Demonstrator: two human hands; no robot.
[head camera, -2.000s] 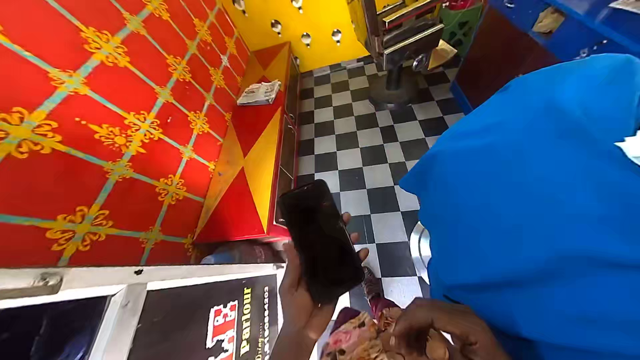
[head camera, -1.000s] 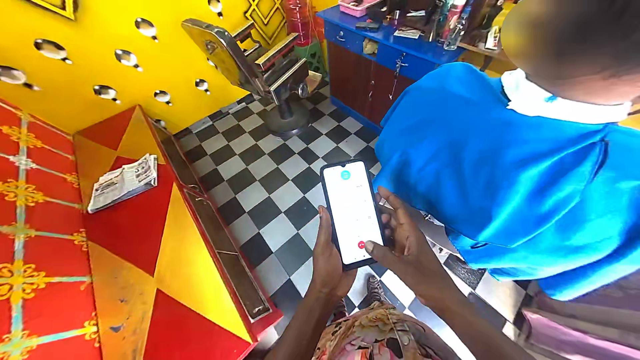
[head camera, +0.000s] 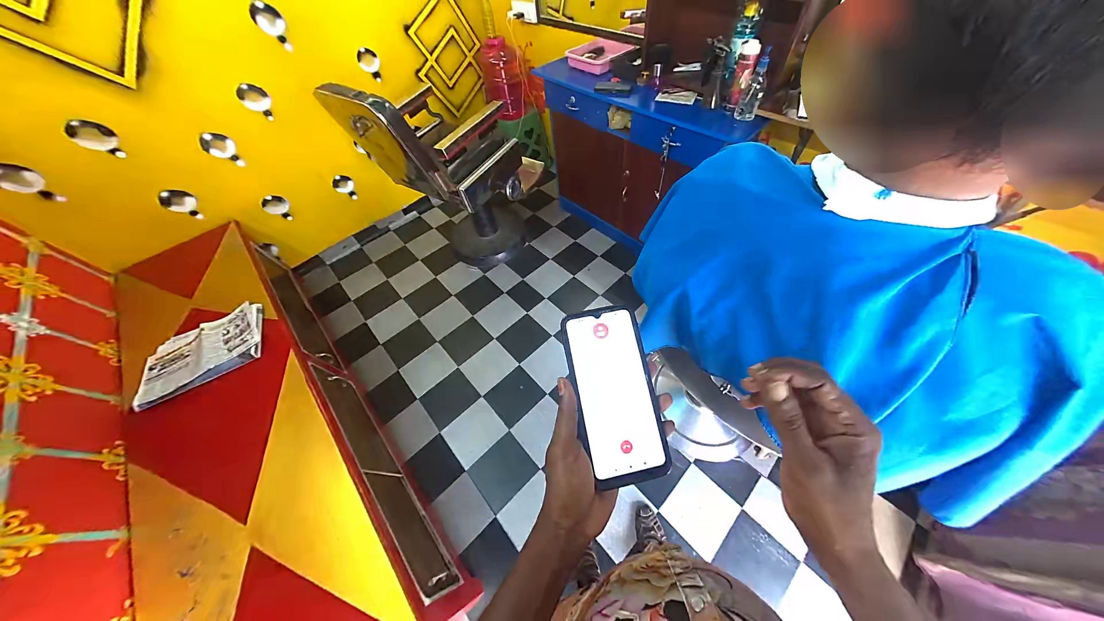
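A smartphone (head camera: 616, 392) with a lit, mostly white screen and two small red round marks lies in my left hand (head camera: 576, 483), whose fingers wrap its lower edges. To the right of the phone, apart from it, my right hand (head camera: 819, 440) is raised with thumb and fingertips drawn together; nothing shows between them. Just beyond my right hand is a person draped in a blue barber's cape (head camera: 828, 285) with a white collar band. Below and left of the cape, part of a chair's round metal base (head camera: 703, 423) shows on the floor.
A barber chair (head camera: 466, 164) stands near the yellow wall. A blue-topped cabinet (head camera: 638, 112) bears bottles and a pink tray (head camera: 601, 55). On the left, a folded newspaper (head camera: 203, 354) lies on a red and yellow bench (head camera: 198, 448). The floor (head camera: 457, 362) is black-and-white checkered.
The phone's screen was dark two seconds ago and is lit now. My right hand, at the phone a second ago, has moved off to the right. The view has swung toward the cabinet.
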